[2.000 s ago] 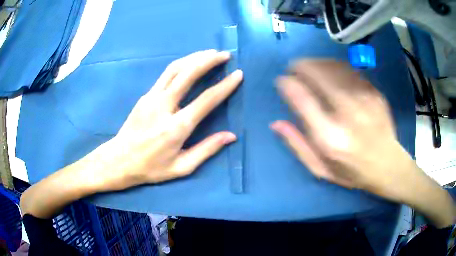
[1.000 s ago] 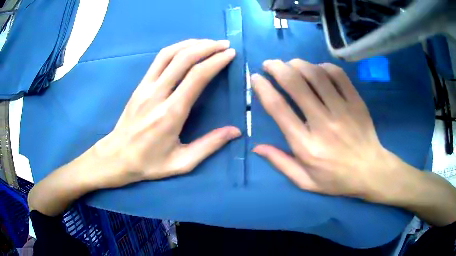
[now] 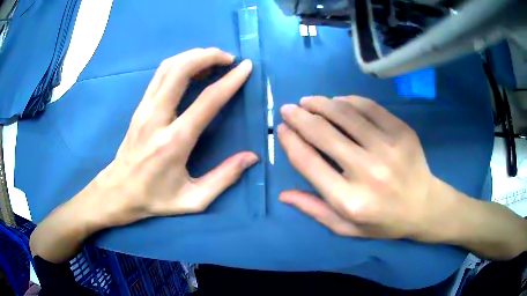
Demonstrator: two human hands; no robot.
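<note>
A large blue garment panel (image 3: 323, 243) lies spread under both hands. A narrow welt strip (image 3: 252, 110) of the same blue lies upright mid-panel. Thin white slivers (image 3: 270, 147) show along its right side, with a small dark mark between them; I cannot tell if they are a gap or marks. My left hand (image 3: 164, 139) rests on the panel, fingers spread, with index fingertip and thumb tip at the strip. My right hand (image 3: 361, 167) lies palm down right of the slivers, fingers close together and thumb apart, gripping nothing.
The machine head (image 3: 416, 43) arches over the upper right, above a bright blue patch (image 3: 417, 84). Small pale metal pieces (image 3: 308, 29) show at top centre. Stacked cut panels (image 3: 34, 52) lie at upper left. A dark tool (image 3: 511, 150) is at right. Blue crates (image 3: 130, 274) sit below.
The right hand was blurred, moved left onto the panel, then slightly down. The white slivers came into view beside the strip. Strip and left hand now sit slightly further left.
</note>
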